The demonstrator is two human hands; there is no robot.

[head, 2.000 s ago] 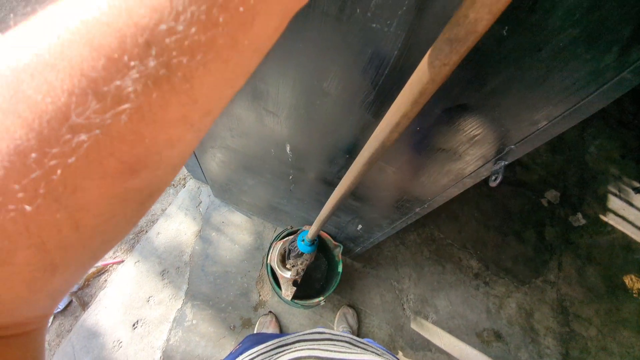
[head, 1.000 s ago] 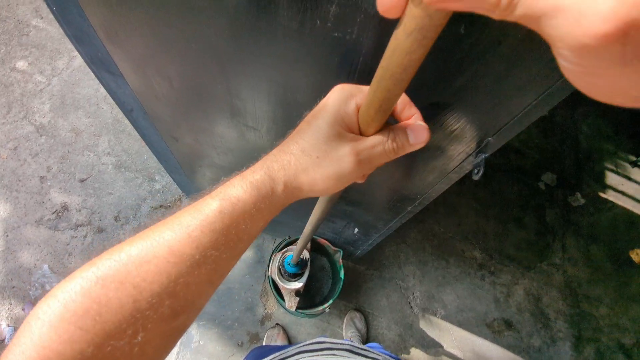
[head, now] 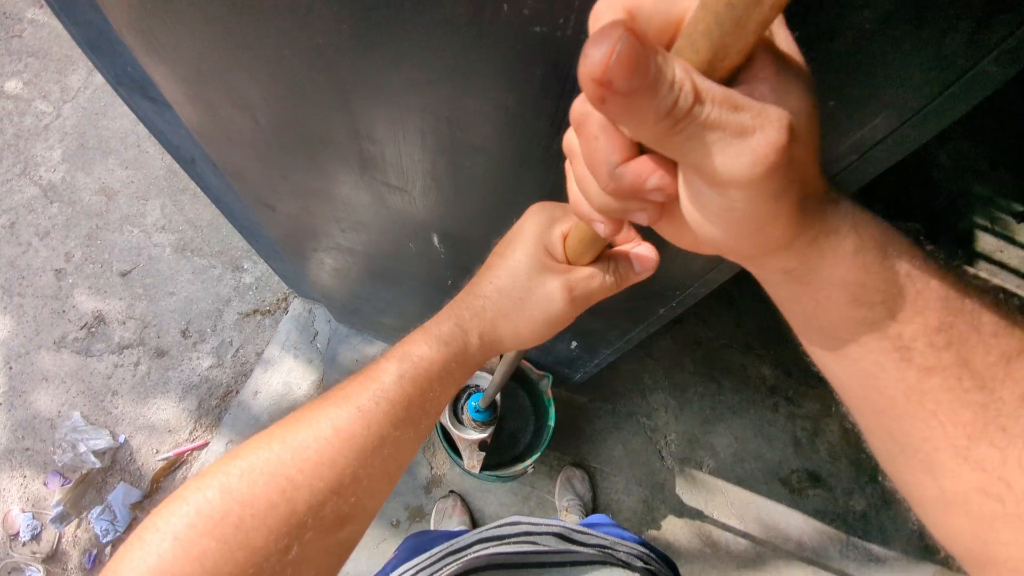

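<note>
My left hand (head: pixel 552 276) grips a wooden mop handle (head: pixel 586 242) at its middle. Just above it, my right hand (head: pixel 696 136) is closed around the same handle, near the top of the view. The handle slants down to a blue mop socket (head: pixel 481 407), which sits in the light-coloured wringer basket (head: pixel 462 436) of a green bucket (head: pixel 549 424). Dark strands show around the socket. What lies at the bottom of the bucket is too dark to tell.
A dark metal door (head: pixel 344 160) stands close behind the bucket. My shoes (head: pixel 574 490) are just in front of it. Plastic and paper litter (head: pixel 114 512) lies on the concrete ground (head: pixel 160 240) at the lower left. A concrete sill (head: pixel 276 376) runs beside the door.
Two seconds ago a raised forearm filled the left side and no hand showed. Both hands have since come into view on the handle, the right one now lower and nearer the left.
</note>
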